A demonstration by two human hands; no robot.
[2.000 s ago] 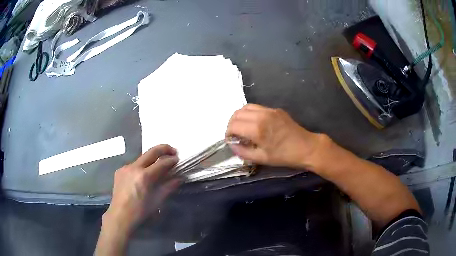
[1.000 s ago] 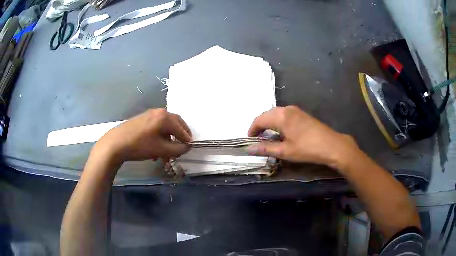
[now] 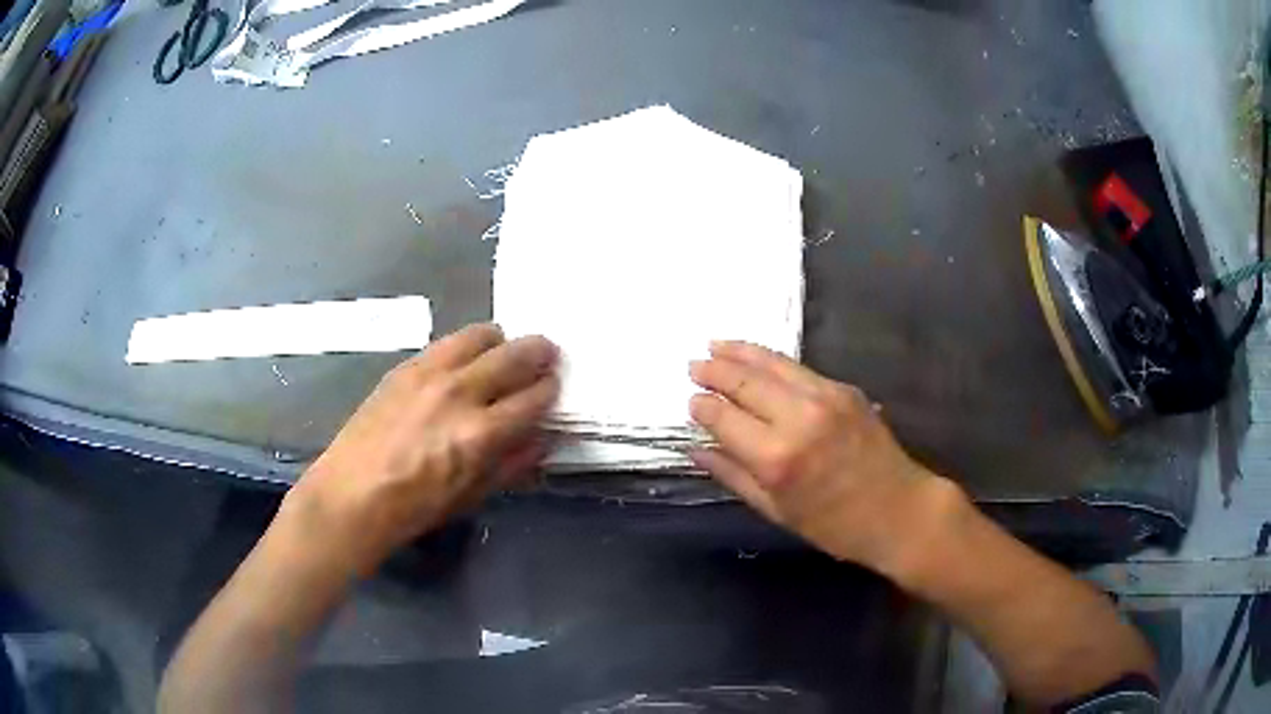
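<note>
A stack of white cut fabric pieces lies near the table's front edge, its shallow point facing away and its sides frayed. My left hand rests on the stack's near left corner, fingertips on the cloth. My right hand rests on the near right corner, fingers bent over the edge. Between my hands the near edges of several layers show, slightly uneven. Both thumbs are largely hidden, so I cannot tell how firmly the hands grip. A flat white strip lies left of the stack, touched by neither hand.
A steam iron lies at the right by a black pad, with a green hose behind it. Black scissors and a pale tape loop lie at the upper left. Loose threads are on the table.
The lifted near edges of the layers have come down flatter, and both hands now lie over the near corners. The view has shifted, moving the stack right and up in the picture.
</note>
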